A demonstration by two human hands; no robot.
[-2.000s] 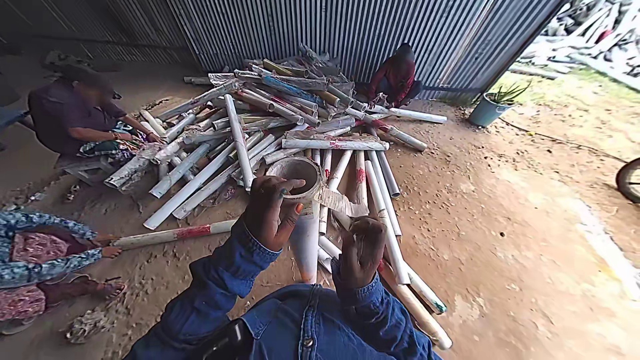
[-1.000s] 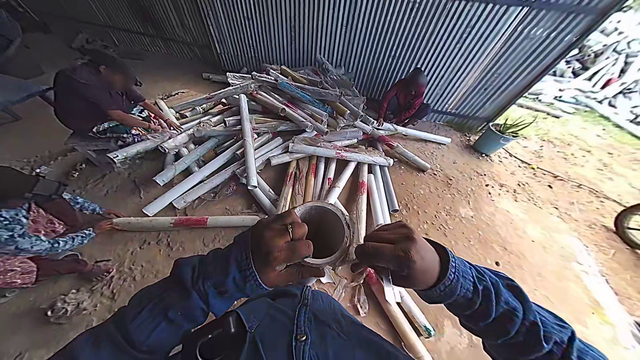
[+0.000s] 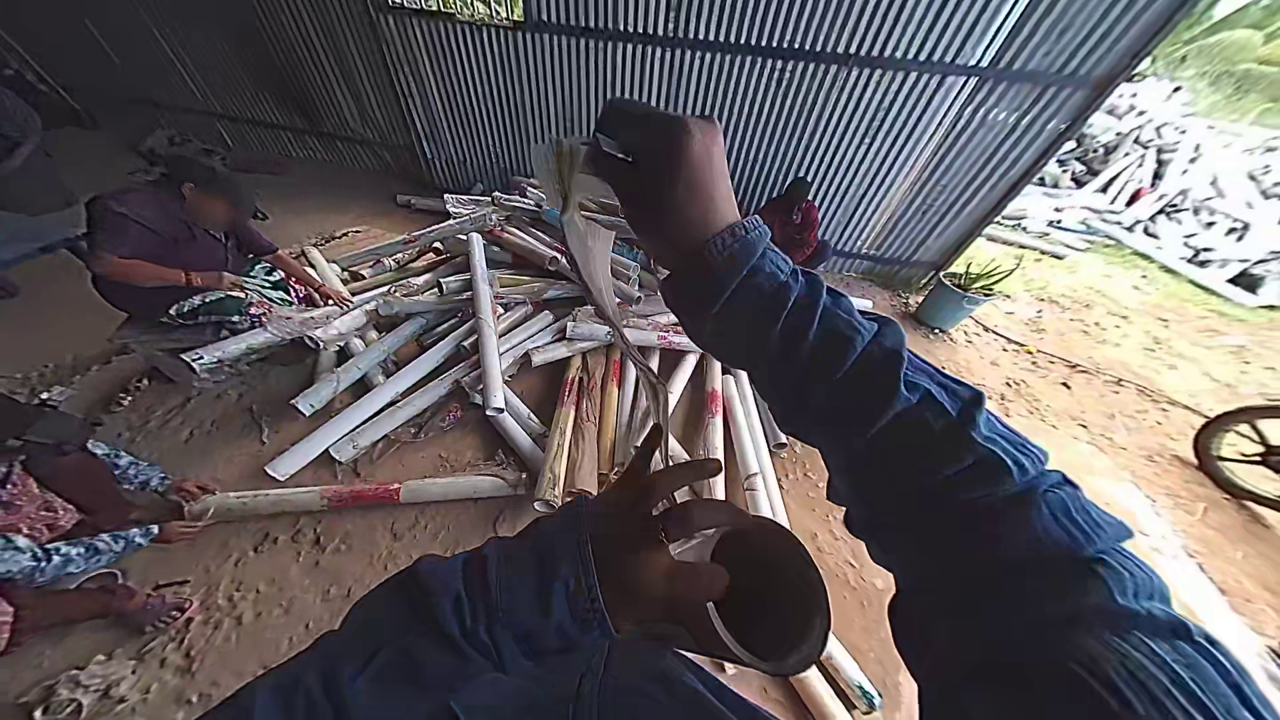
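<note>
My left hand (image 3: pixel 665 560) grips the rim of an upright plastic pipe (image 3: pixel 770 600) close to my body, the thumb hooked over the edge and some fingers spread. My right hand (image 3: pixel 665 165), a fist raised high in front of the corrugated wall, is closed on a long strip of thin, translucent plastic film (image 3: pixel 595 265). The strip hangs down from the fist towards the left hand and the pipe; whether it is still joined to the pipe I cannot tell. The pipe's lower part is hidden.
A heap of used pipes (image 3: pixel 485 330) lies on the dirt floor ahead. One person (image 3: pixel 180 240) sits at the left, another (image 3: pixel 795 225) behind the heap; a third person's hands (image 3: pixel 185 510) hold a long pipe (image 3: pixel 440 490). A potted plant (image 3: pixel 945 300) and a wheel (image 3: pixel 1245 455) are at the right.
My right hand has risen from beside the pipe's rim to high above it, with the film strip now stretched out long below it. The pipe now tilts to the right.
</note>
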